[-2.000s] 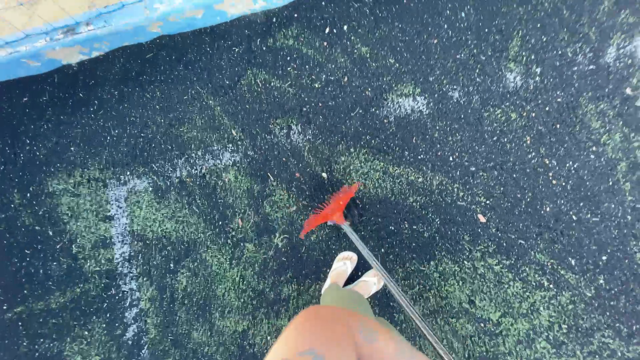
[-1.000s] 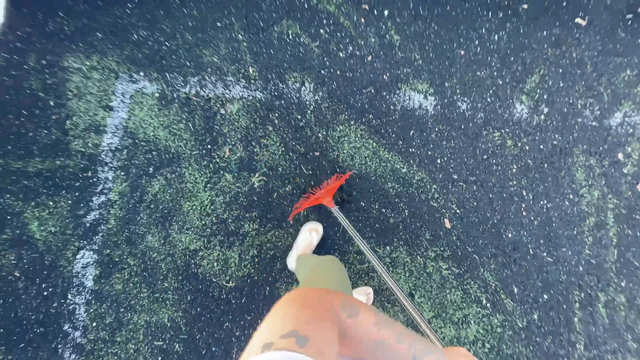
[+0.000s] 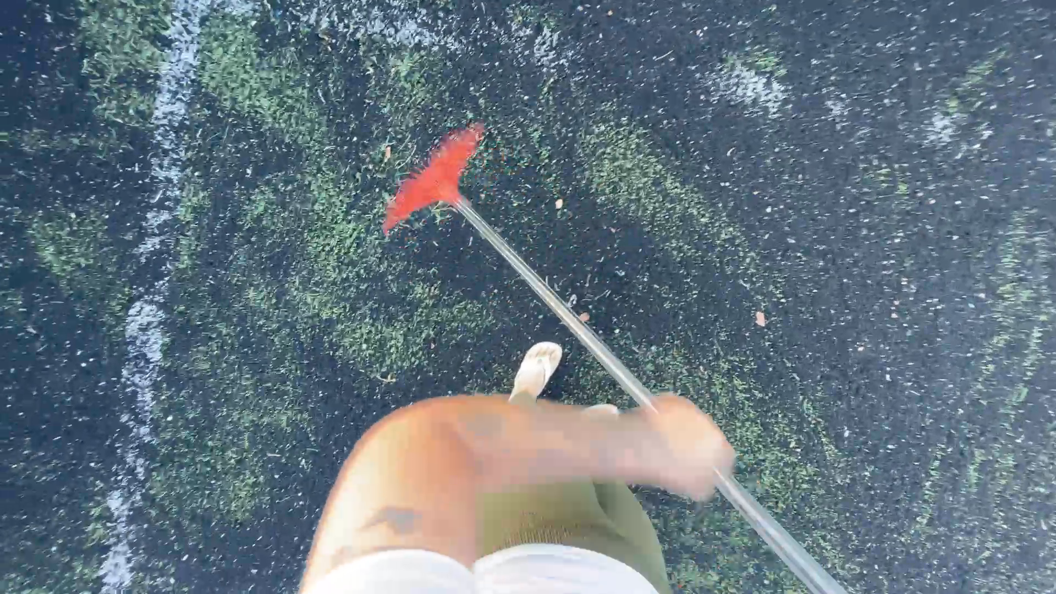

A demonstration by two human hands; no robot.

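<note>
A rake with a red fan-shaped head [image 3: 437, 180] lies over the worn turf at upper centre, its tines blurred. Its metal pole [image 3: 569, 318] slants down to the lower right edge. My left hand [image 3: 691, 447], blurred, is closed around the pole right of my feet; the tattooed left arm crosses over my legs. My right hand is out of view.
Black granules and patches of green artificial turf [image 3: 355, 305] cover the ground. A white painted line [image 3: 144, 330] runs down the left side, with more white marks along the top. My light sandal [image 3: 538, 367] stands below the pole.
My left hand, out of view two seconds ago and partly cut off at the lower edge one second ago, now shows fully on the pole. The blue-edged kerb has left the view.
</note>
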